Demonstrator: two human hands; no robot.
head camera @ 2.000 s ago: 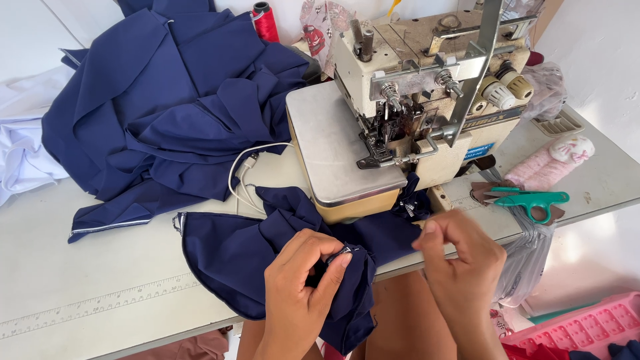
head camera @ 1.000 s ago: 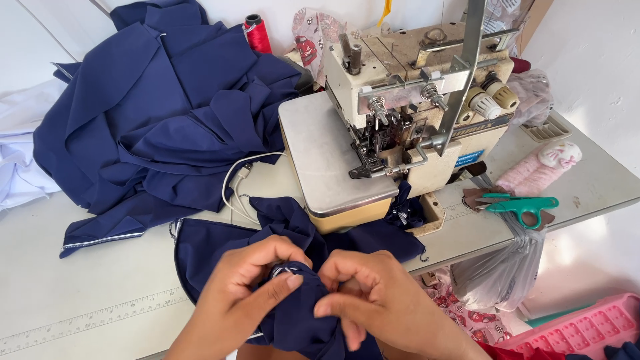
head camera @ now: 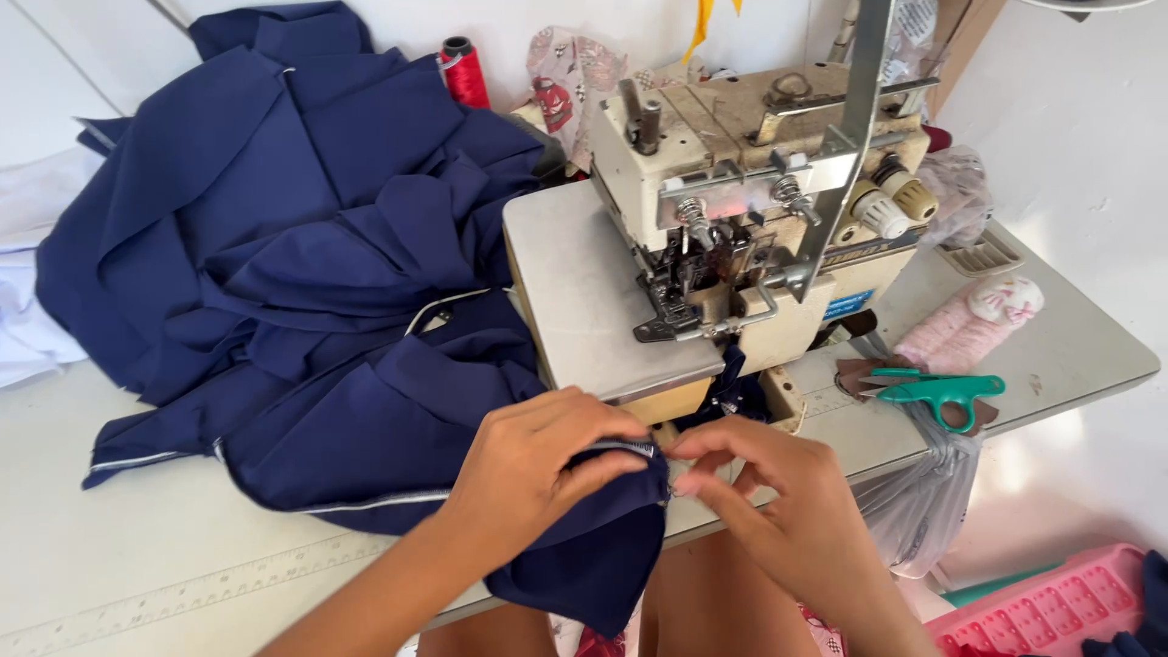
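Observation:
A navy blue fabric piece (head camera: 365,429) with a white overlocked edge lies across the table's front and hangs over its edge. My left hand (head camera: 547,465) pinches its folded end between thumb and fingers, where white stitching shows. My right hand (head camera: 776,493) is at the same end, thumb and forefinger close together at the fabric's corner; whether they grip a bit of it or a thread is too small to tell. Just behind both hands stands an overlock sewing machine (head camera: 757,201) with a metal plate (head camera: 602,283), its presser foot (head camera: 666,328) holding no visible fabric.
A heap of navy fabric (head camera: 274,201) covers the back left, beside a red thread cone (head camera: 465,75). Green thread snips (head camera: 940,391) and a pink cloth roll (head camera: 967,324) lie at the right. A printed ruler (head camera: 201,584) runs along the front left; a pink tray (head camera: 1049,611) is below right.
Both hands have moved to the right along with the held fabric end, near the machine's front corner. The fabric is now spread out more to the left, with its white edge showing.

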